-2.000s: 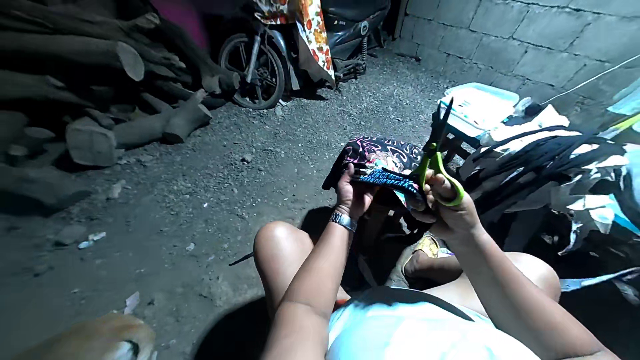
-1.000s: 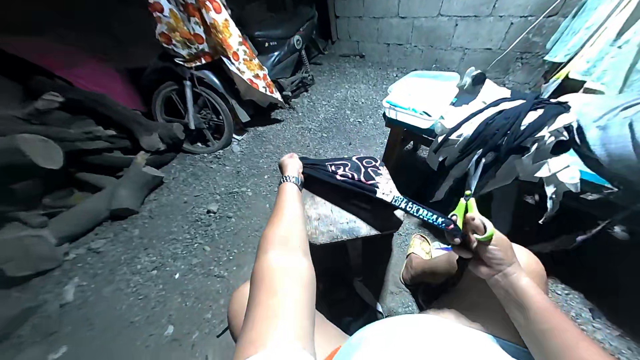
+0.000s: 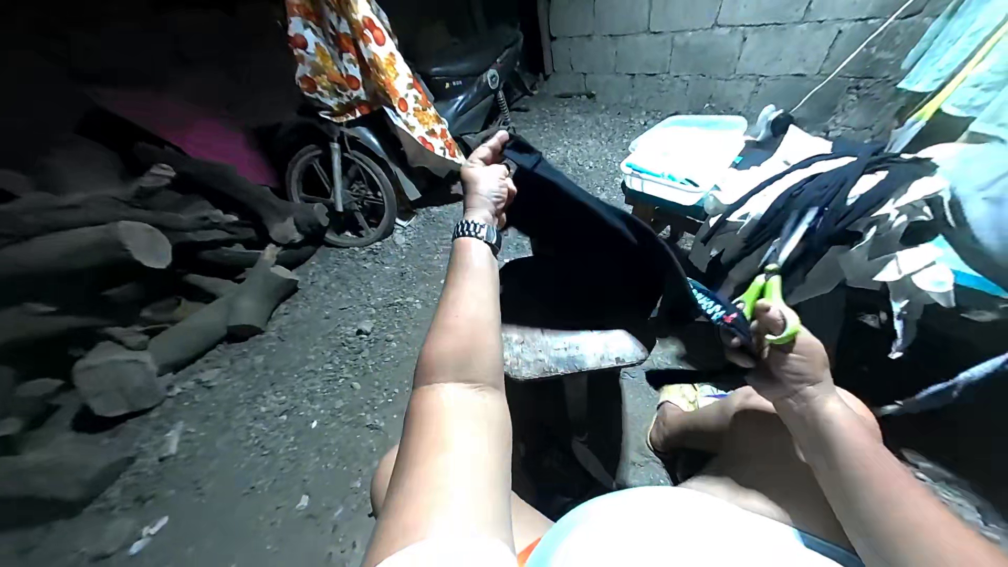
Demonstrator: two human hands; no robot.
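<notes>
Black fabric is stretched between my two hands above a low wooden stool. My left hand, with a metal watch on its wrist, grips the far upper end of the cloth. At the other end, my right hand holds a patterned, lettered edge of it together with green-handled scissors. The scissors point up and away, and their blades look blurred; whether the blades are apart I cannot tell. Part of the cloth hangs over the stool top.
Cut logs lie piled at the left. A motorbike draped with flowered cloth stands ahead. To the right are a white plastic tray and a heap of black and white cloth strips. A block wall stands behind.
My left hand has moved forward and up from near the stool, drawing the cloth out long. The printed side shown earlier has turned mostly out of sight. My right hand keeps the scissors.
</notes>
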